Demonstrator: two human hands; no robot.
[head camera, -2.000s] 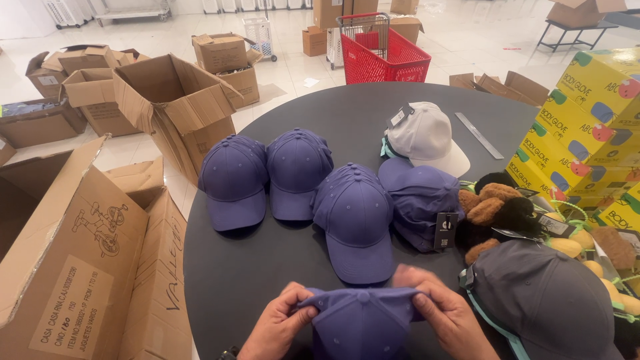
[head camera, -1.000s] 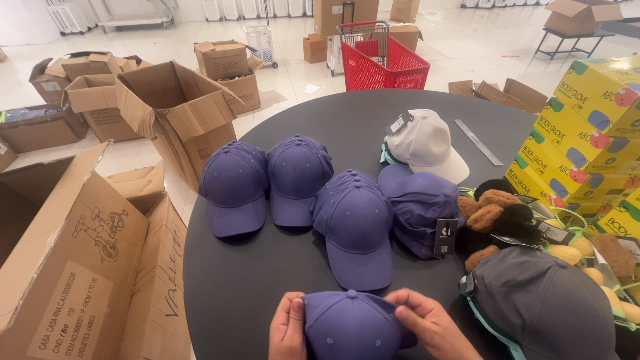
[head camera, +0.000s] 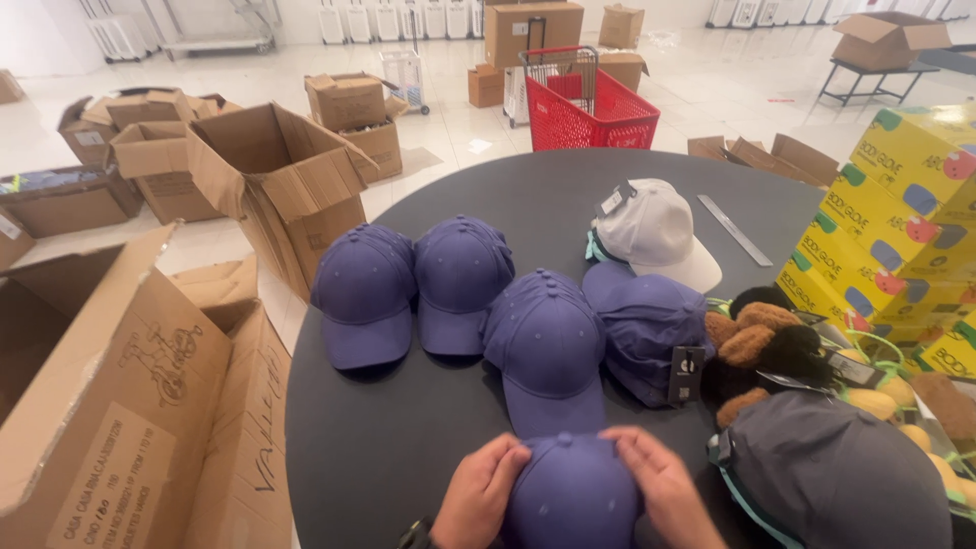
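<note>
A purple-blue baseball cap (head camera: 572, 488) is held between my left hand (head camera: 482, 488) and my right hand (head camera: 659, 484), its crown upward at the bottom of the head view. Just beyond it lies a nested stack of matching caps (head camera: 547, 343), brim toward me. Further left are two more groups of purple-blue caps, one at the far left (head camera: 364, 293) and one beside it (head camera: 461, 282). A tagged purple-blue cap (head camera: 648, 328) touches the central stack on the right. Behind that one sits a white cap (head camera: 648, 225), and dark grey caps (head camera: 839, 473) are near my right hand.
The round dark table (head camera: 358, 450) also bears a metal ruler (head camera: 733, 230), plush items (head camera: 762, 335) and yellow printed boxes (head camera: 884, 221) at right. Open cardboard boxes (head camera: 282, 183) crowd the left floor. Behind the table stands a red shopping cart (head camera: 591, 107).
Two seconds ago both hands pinched the held cap's stretched edge; now they are at the sides of its rounded crown. The other caps have not plainly moved.
</note>
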